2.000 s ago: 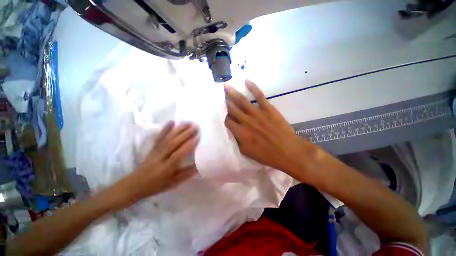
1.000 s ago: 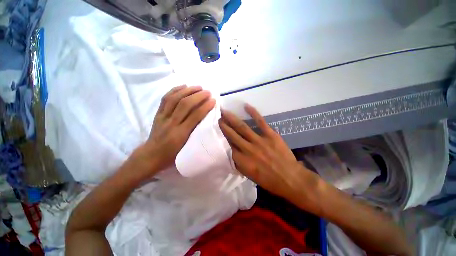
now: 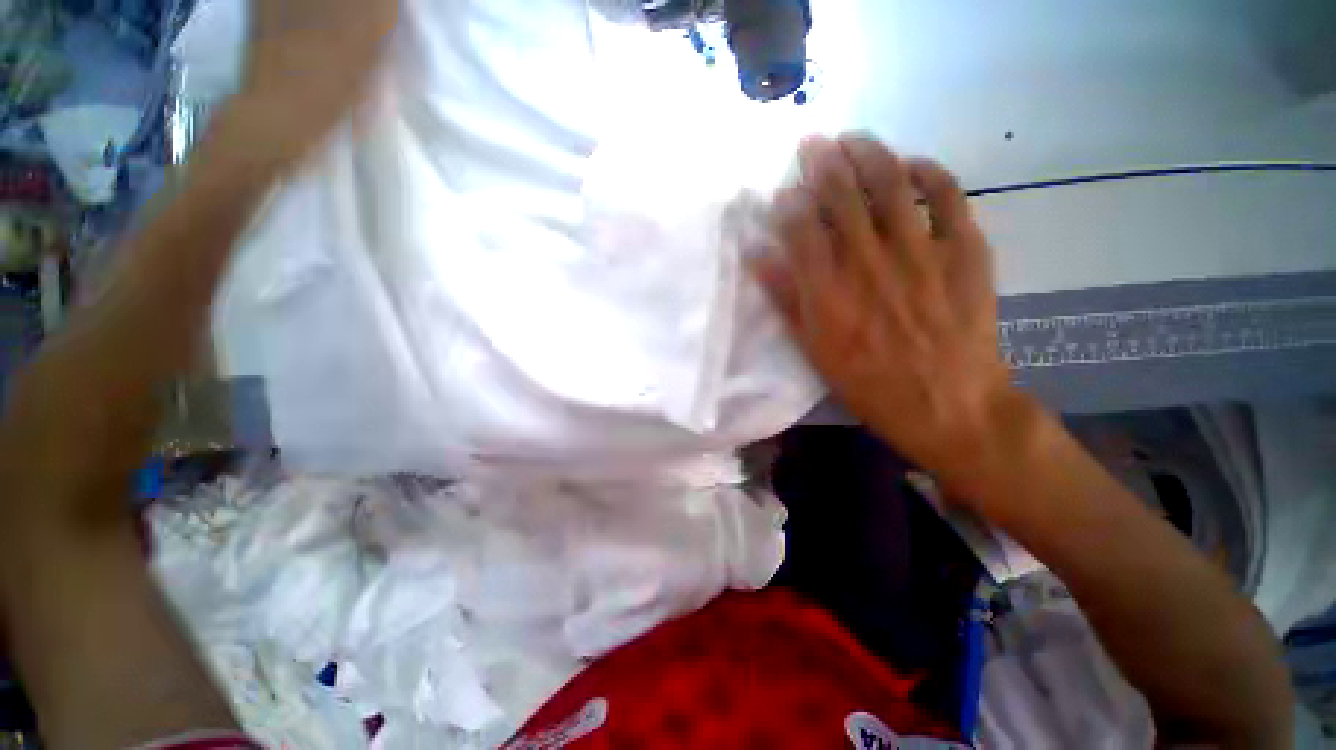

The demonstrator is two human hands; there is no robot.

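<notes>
The white garment piece (image 3: pixel 498 279) lies spread over the table, left of and below the needle area, and hangs over the front edge. My right hand (image 3: pixel 887 279) lies at its right edge with fingers bent; whether it grips the cloth I cannot tell. My left hand (image 3: pixel 330 22) is blurred and cut off by the top edge, over the garment's upper left. Its fingers are out of view. The grey-blue cylinder (image 3: pixel 768 52) of the sewing machine stands above the cloth at the top, with the needle area overexposed.
A ruler strip (image 3: pixel 1143 337) runs along the table edge at right. A pile of white pieces (image 3: pixel 366 586) lies below the table edge at left. A bundle of cut pieces (image 3: pixel 1231 484) and a blue bar (image 3: pixel 971 659) are at lower right. Light-blue fabric (image 3: pixel 73 88) is at far left.
My left hand has moved from beside my right hand up and left to the top edge. The folded cloth between my hands now lies spread out. The view has shifted.
</notes>
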